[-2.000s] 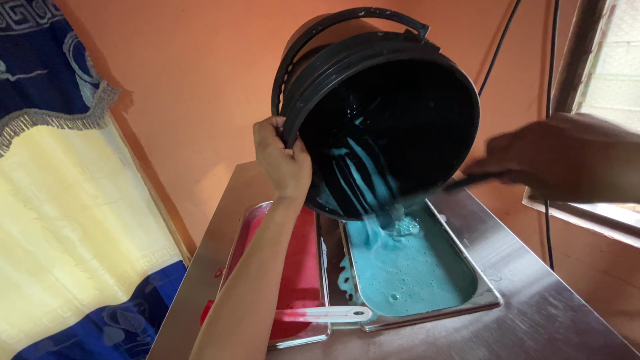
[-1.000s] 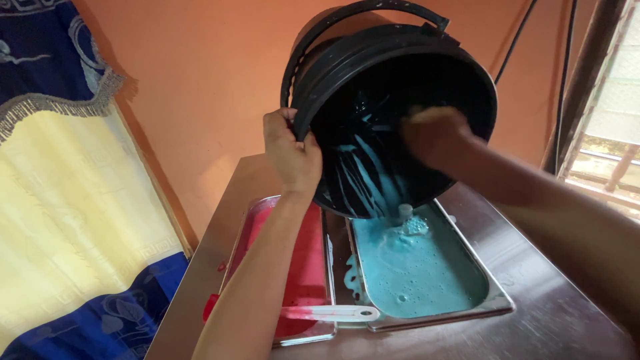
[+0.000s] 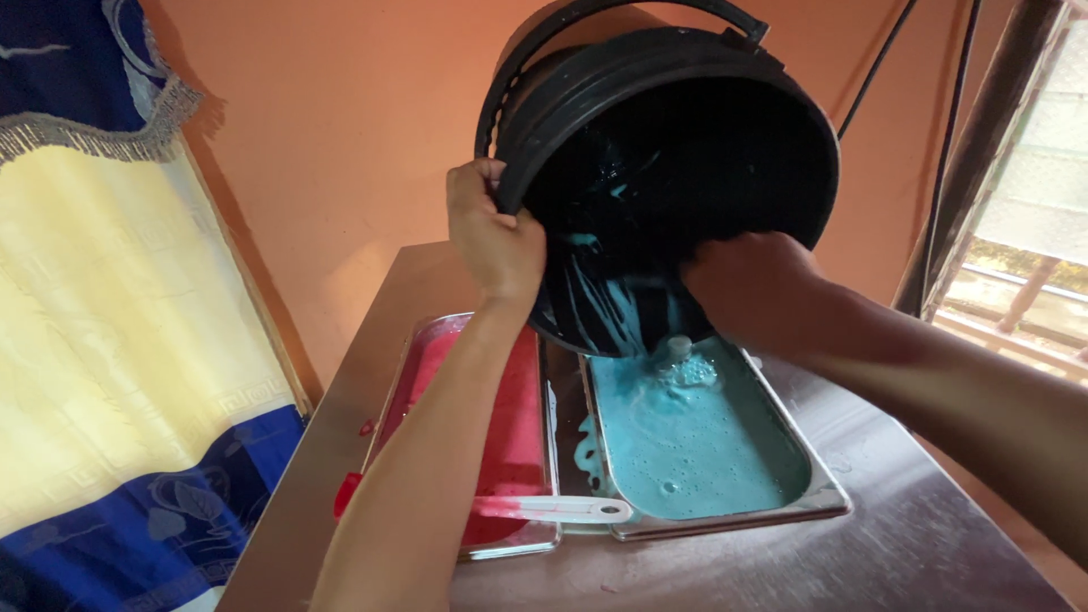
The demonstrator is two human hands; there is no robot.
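My left hand (image 3: 497, 234) grips the rim of a black plastic bucket (image 3: 544, 127), which is tipped on its side with its mouth toward me. My right hand (image 3: 748, 280) is inside the mouth near the lower right wall; its fingers and anything in them are hidden. Blue liquid (image 3: 705, 450) runs over the lower rim into a rectangular metal pan. Left of it, partly behind my left forearm, a second metal pan holds red liquid (image 3: 514, 425). A spatula with a white handle (image 3: 561, 508) and a red end lies across the front of the pans.
Both pans stand on a stainless steel table (image 3: 722, 569), with blue spill between them. A blue and cream curtain (image 3: 110, 323) hangs at the left. Black cables (image 3: 943, 161) run down the orange wall near the window (image 3: 1028, 221) on the right.
My right hand was outside the bucket at the right with a dark tool, then moved into the mouth, and is now lower inside it. My left hand still holds the rim.
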